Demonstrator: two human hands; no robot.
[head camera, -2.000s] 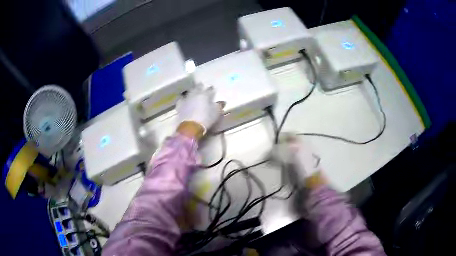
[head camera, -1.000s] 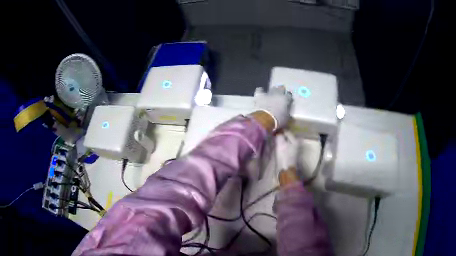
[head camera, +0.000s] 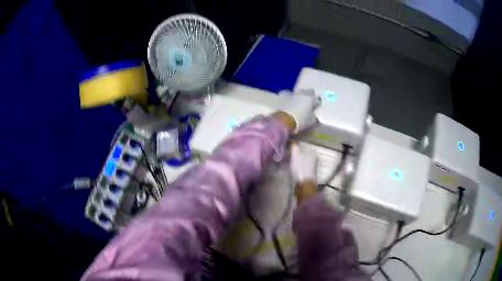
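Observation:
Several white rounded projectors with glowing blue rings stand on the bench. My gloved left hand (head camera: 301, 107) is at the left side of the back middle projector (head camera: 336, 110), touching it or just beside it; its fingertips are blurred. My gloved right hand (head camera: 304, 163) is just below, near the same projector's front left corner, and blurred. Whether it holds anything cannot be told. A black cable (head camera: 345, 159) runs from this projector's front. My left sleeve partly covers another projector (head camera: 220, 123) to the left.
More projectors stand on the right, one nearer (head camera: 391, 178) and one farther back (head camera: 456, 148). Black cables (head camera: 418, 233) lie in front. On the left are a power strip (head camera: 113, 184), a desk fan (head camera: 187, 55) and a yellow-and-blue tape roll (head camera: 113, 85). A blue board (head camera: 280, 63) is behind.
The view has swung left, bringing the fan and power strip nearer the middle. My hands have moved left along the bench, from one projector's left side to another's.

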